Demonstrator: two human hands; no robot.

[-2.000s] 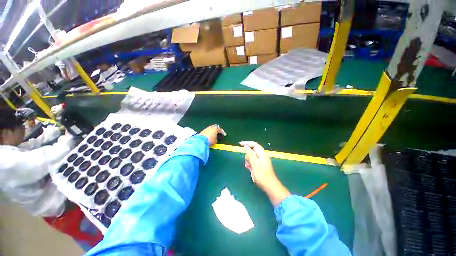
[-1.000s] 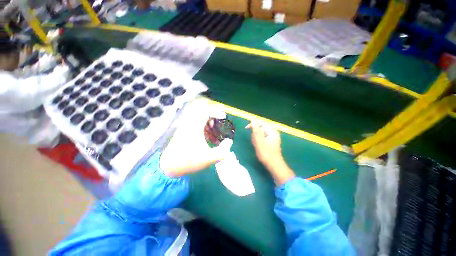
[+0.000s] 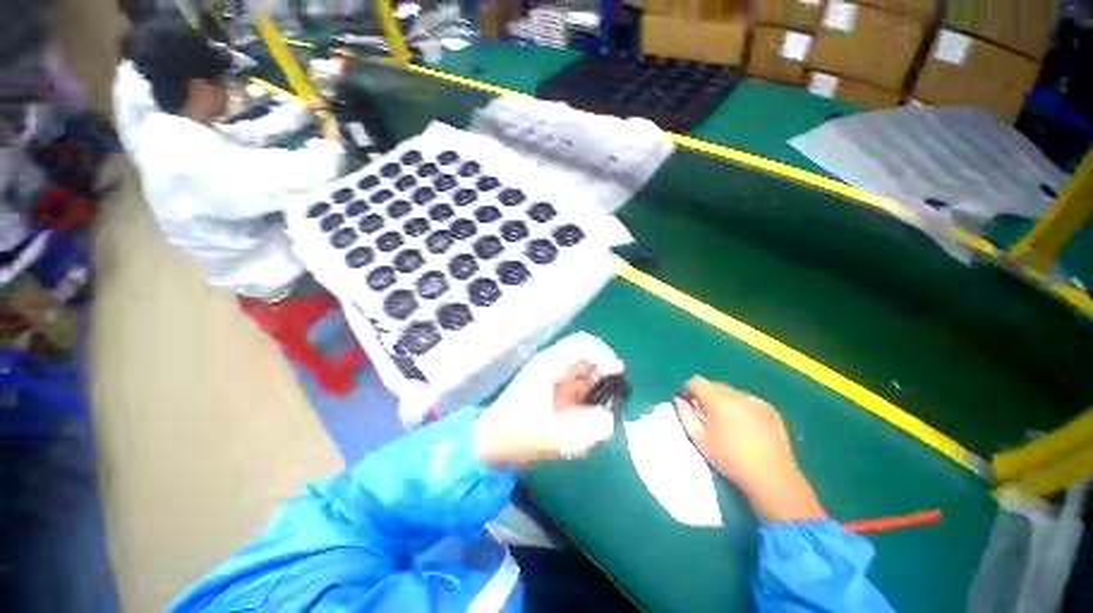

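My left hand (image 3: pixel 545 407), in a pale covering, holds a small black round part (image 3: pixel 609 393) between its fingers above the green mat. My right hand (image 3: pixel 746 441) is just right of it, bare, with fingers bent at the upper right edge of a white wipe (image 3: pixel 675 469). Whether the fingers grip the wipe is unclear. The wipe lies below and between the hands. At the left, a white tray liner (image 3: pixel 473 347) holds rows of black parts (image 3: pixel 483 291).
An orange-red stick (image 3: pixel 893 522) lies right of my right sleeve. A yellow-edged conveyor belt (image 3: pixel 827 305) runs beyond the mat. A black tray (image 3: pixel 641 86) and a spare liner (image 3: pixel 947 156) lie beyond it. A person in white (image 3: pixel 210 180) is at far left.
The view has swung left. My left hand has come back from the belt edge with a black part in it. My right hand has moved from the belt edge to beside the wipe.
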